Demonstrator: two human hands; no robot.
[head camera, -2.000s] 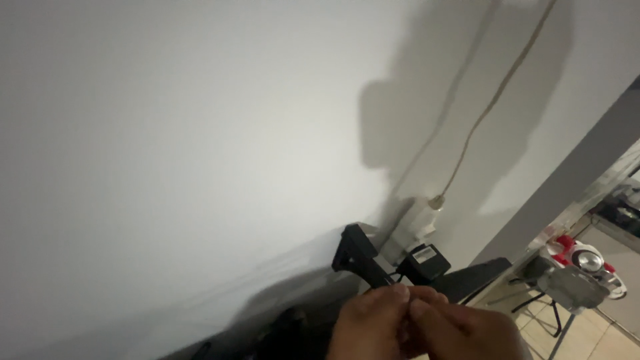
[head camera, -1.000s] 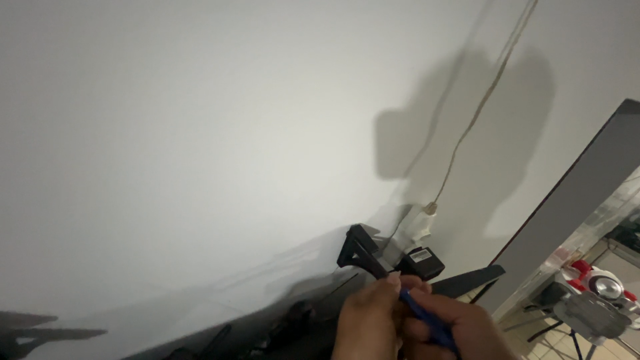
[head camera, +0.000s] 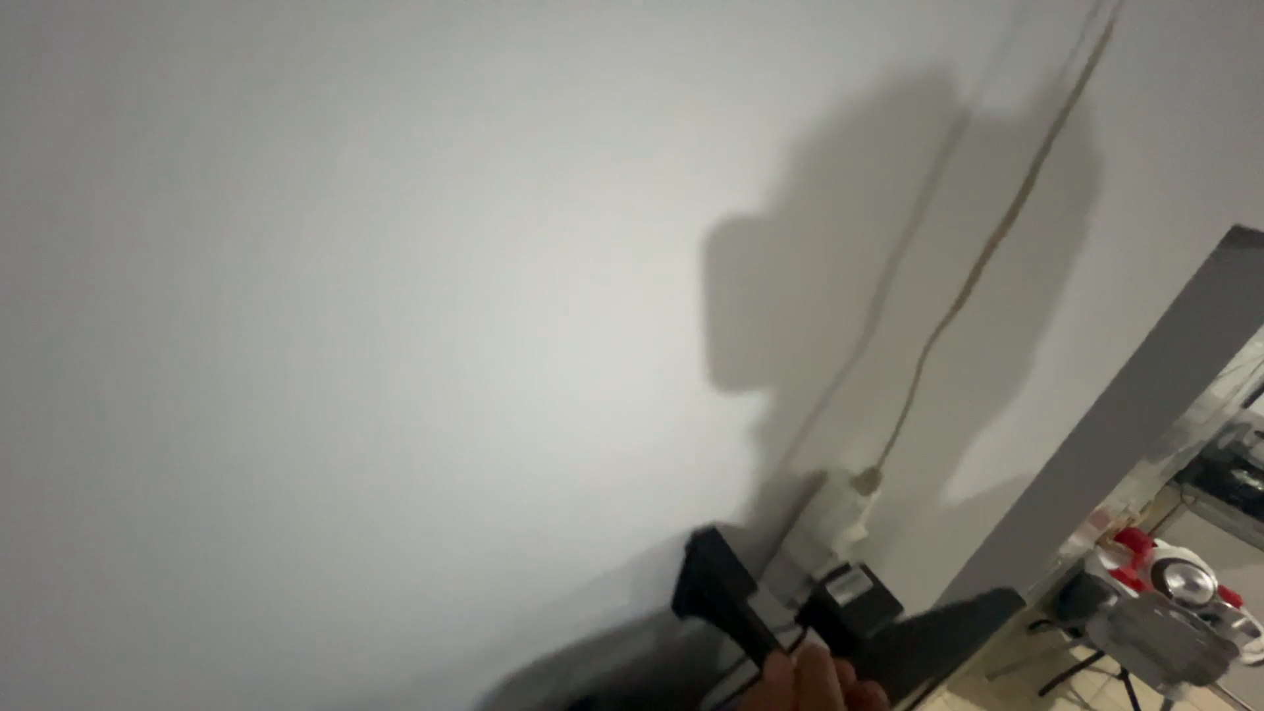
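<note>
Bent fingertips, apparently of my right hand (head camera: 815, 681), show at the bottom edge. They are close together at the lower end of a black piece with a flared head (head camera: 716, 583); whether they grip it is unclear. I cannot tell whether any of the fingers belong to my left hand. Just above them and to the right is a black power adapter (head camera: 851, 600) with a pale label. It sits against a white socket block or plug (head camera: 825, 528), from which a thin pale cable (head camera: 997, 237) runs up the wall.
A pale wall (head camera: 395, 296) with shadows on it fills most of the view. A dark flat part (head camera: 953, 632) slants behind the fingers. On the right are a grey edge panel (head camera: 1126, 425) and, farther off, a red and white object (head camera: 1180, 583) on a dark-legged stand over tiles.
Both hands were together near the black piece; now only some fingertips show, lower in the view. The blue item seen in the hands one second ago is out of sight.
</note>
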